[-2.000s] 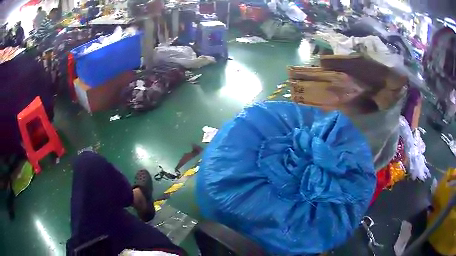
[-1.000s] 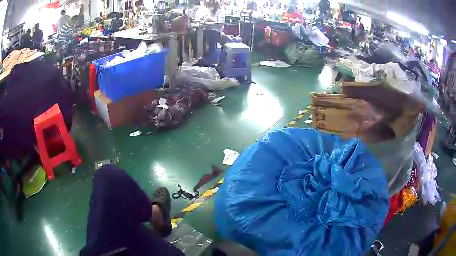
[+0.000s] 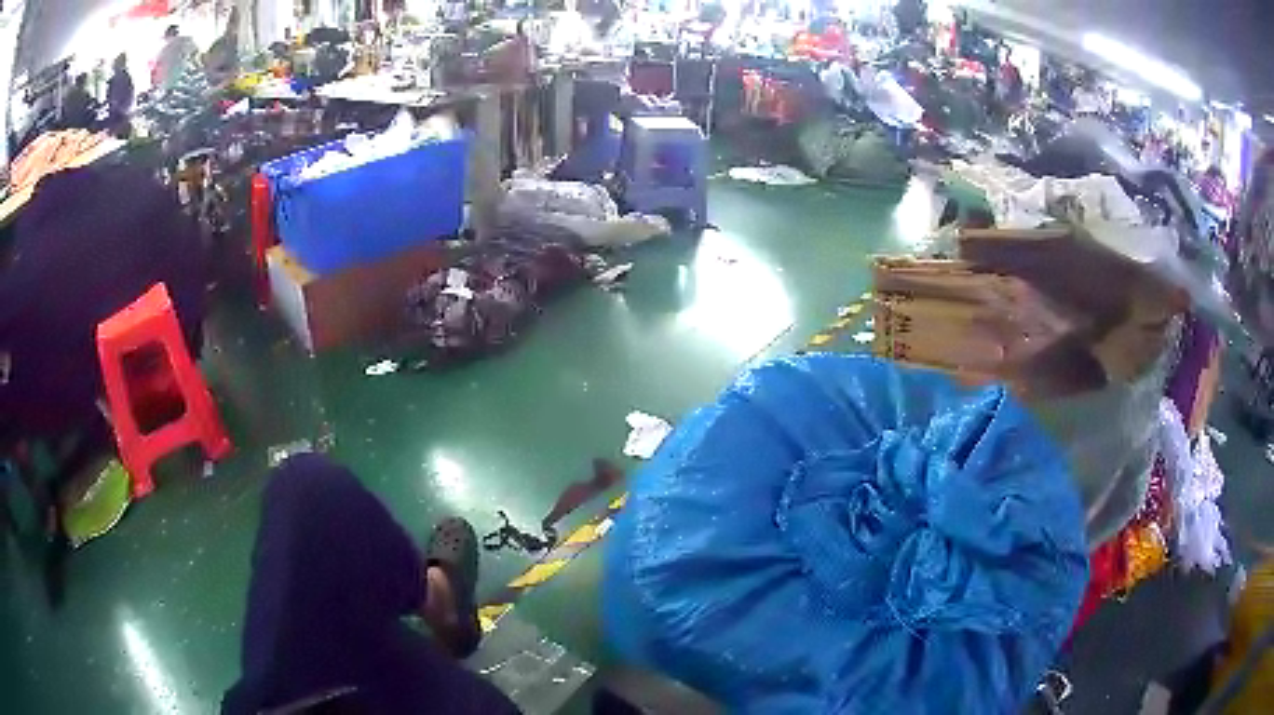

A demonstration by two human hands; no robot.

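Note:
Neither of my hands is in the picture. A large shiny blue woven sack (image 3: 727, 517) stands right in front of me, its top twisted and knotted. My dark-trousered leg (image 3: 328, 587) is bent at the lower left, and a dark perforated clog (image 3: 454, 587) shows beside it. A thin dark flat edge lies at my lap at the bottom of the picture; what it is cannot be told.
A red plastic stool (image 3: 161, 391) stands at left before a dark cloth heap (image 3: 84, 279). A blue crate (image 3: 370, 207) sits on a carton (image 3: 356, 296), beside a patterned bundle (image 3: 475, 300). Flattened cartons (image 3: 978, 321) lie behind the sack. A blue-grey stool (image 3: 664, 168) stands further back.
The view has tilted up and turned left since two seconds ago, so the sack and stool appear lower and further right. Almost nothing differs from one second ago.

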